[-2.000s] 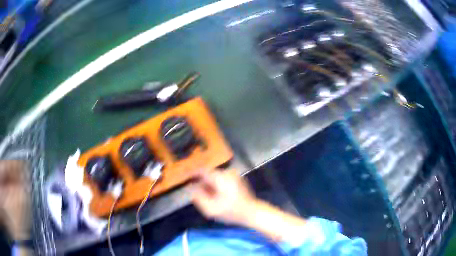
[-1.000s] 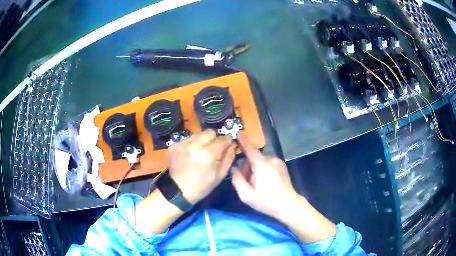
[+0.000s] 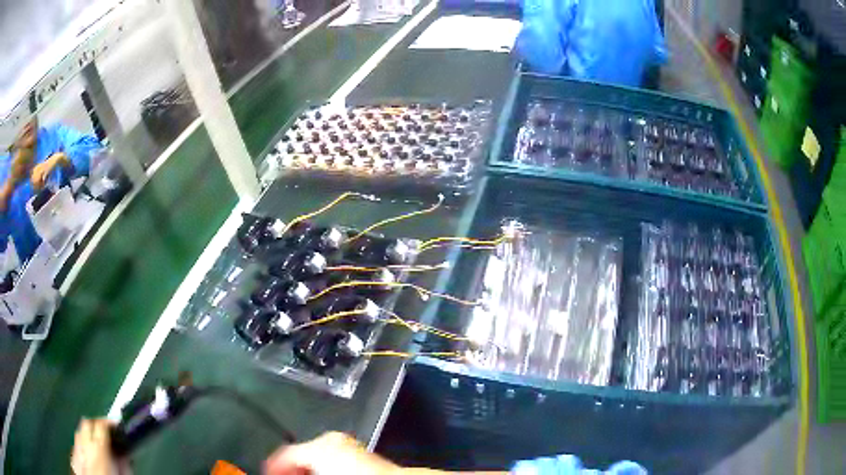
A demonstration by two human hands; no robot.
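My left hand point(image 3: 95, 449) is at the bottom left, cut off by the edge, its fingers around the near end of the black electric screwdriver point(image 3: 147, 419). The screwdriver's cable curves right toward my right hand point(image 3: 320, 456), which is partly cut off at the bottom edge; its fingertips are blurred and I cannot tell if it holds anything. Only a corner of the orange fixture point(image 3: 227, 468) shows between the hands. A clear blister tray point(image 3: 345, 378) holds several black housings point(image 3: 311, 343) with white-silver parts and yellow wires trailing right.
Behind is a tray of small parts point(image 3: 371, 141). To the right, dark teal crates point(image 3: 594, 394) hold clear trays point(image 3: 557, 306); some wires reach over the near crate. A pale rail point(image 3: 148, 357) and upright post point(image 3: 215, 102) stand left. Blue-clothed people are at far left and top. Green crates point(image 3: 830, 306) stand far right.
The view has swung right and up, leaving most of the fixture out of frame. My left hand has left the fixture and taken hold of the screwdriver; my right hand is lower in view.
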